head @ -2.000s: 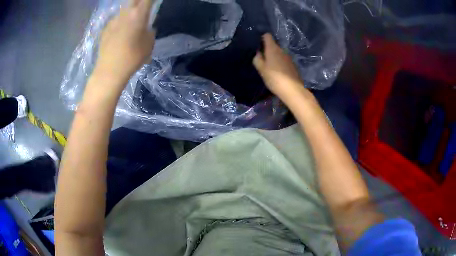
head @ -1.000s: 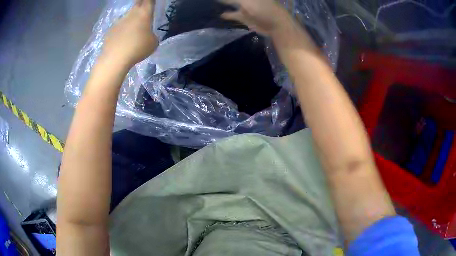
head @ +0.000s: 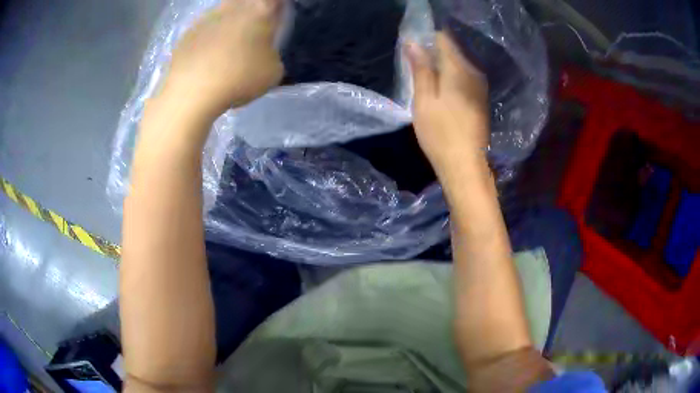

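A cloudy white plastic bag (head: 322, 115) is held open over a large clear plastic liner (head: 322, 207). Dark contents (head: 345, 46) show in the white bag's mouth; what they are is too blurred to tell. My left hand (head: 234, 57) grips the bag's rim at the upper left, its fingers partly cut off by the top edge. My right hand (head: 449, 100) grips the rim on the right side, thumb and fingers closed on the plastic. The liner's dark opening shows below the bag.
A red plastic stool (head: 576, 180) stands on the right, with blue pieces seen through its opening. Yellow-black floor tape (head: 57, 222) runs at the left. A small black box (head: 84, 364) is at the lower left. A grey-green apron (head: 384, 307) covers my lap.
My right hand, free of the white bag earlier, has moved and taken hold of its right rim. The white bag's near edge now sits lower in view, over part of the liner's opening.
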